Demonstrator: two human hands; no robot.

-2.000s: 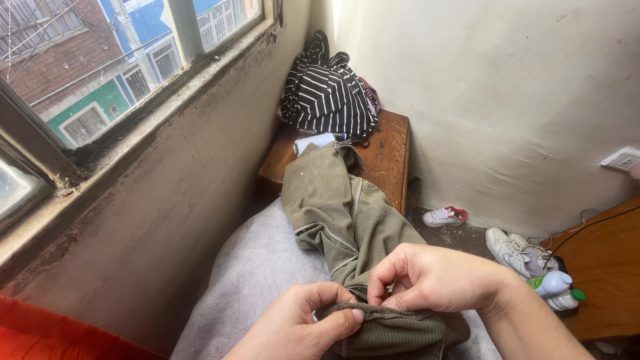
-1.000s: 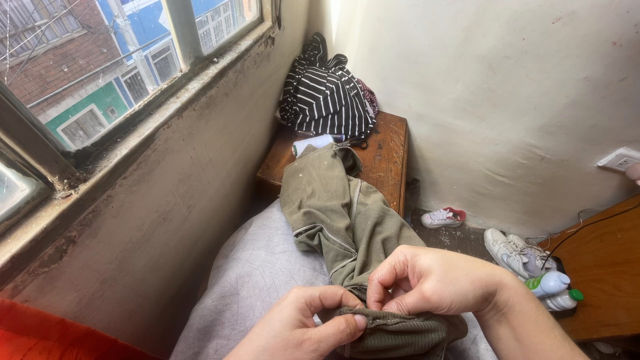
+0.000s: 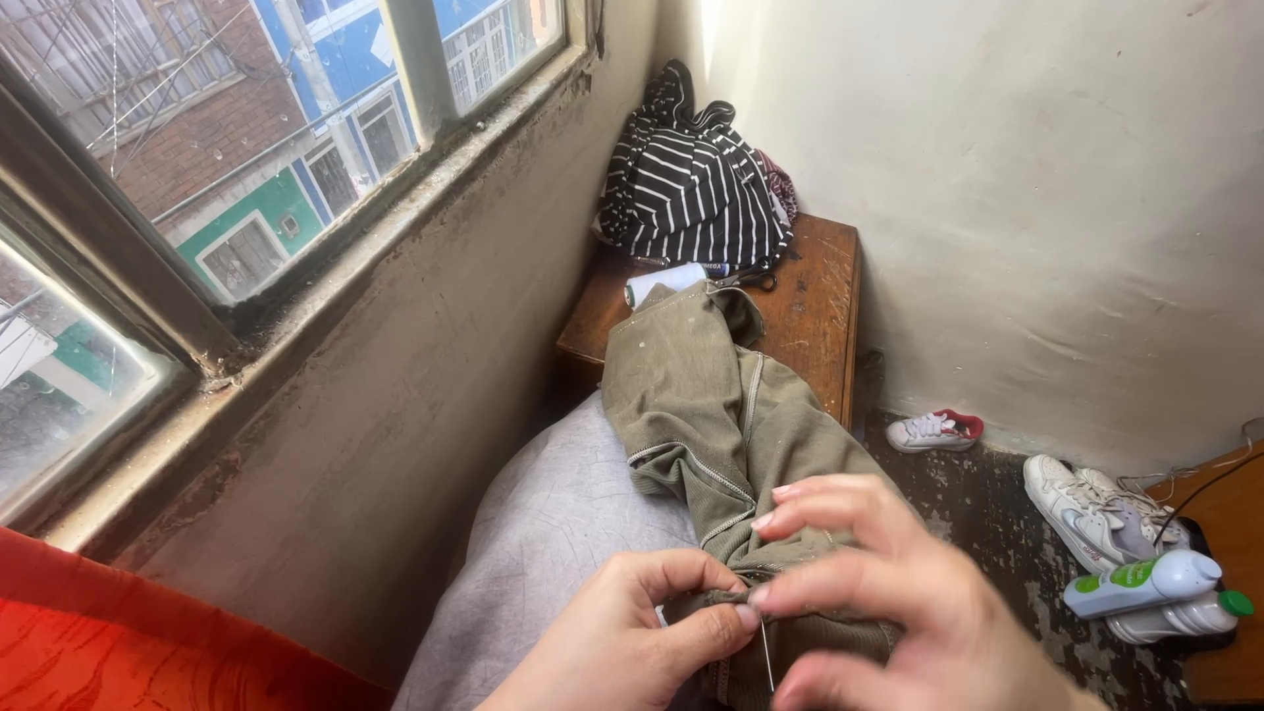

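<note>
Olive green trousers, inside out with pale overlocked seams [image 3: 691,385], lie over a grey cloth [image 3: 553,513] and reach onto a wooden cabinet [image 3: 825,296]. My left hand [image 3: 652,632] pinches a fold of the olive fabric between thumb and forefinger. A thin sewing needle [image 3: 767,652] points down beside the left thumb. Blurred, my right hand [image 3: 889,602] has its fingers spread, the forefinger at the fold and the thumb near the needle's lower end; whether it grips the needle is unclear. A cone of white thread [image 3: 671,281] and black-handled scissors [image 3: 755,280] rest on the cabinet.
Striped black-and-white cloth [image 3: 696,188] is heaped on the cabinet. A window [image 3: 296,128] and a red cloth [image 3: 148,632] are at left. On the floor at right are a small shoe [image 3: 933,432], white sneakers [image 3: 1086,504] and bottles [image 3: 1145,583] beside wooden furniture [image 3: 1229,513].
My right hand's fingers have spread from their earlier pinch at the fabric. A needle now shows between the hands. My left hand still pinches the fold.
</note>
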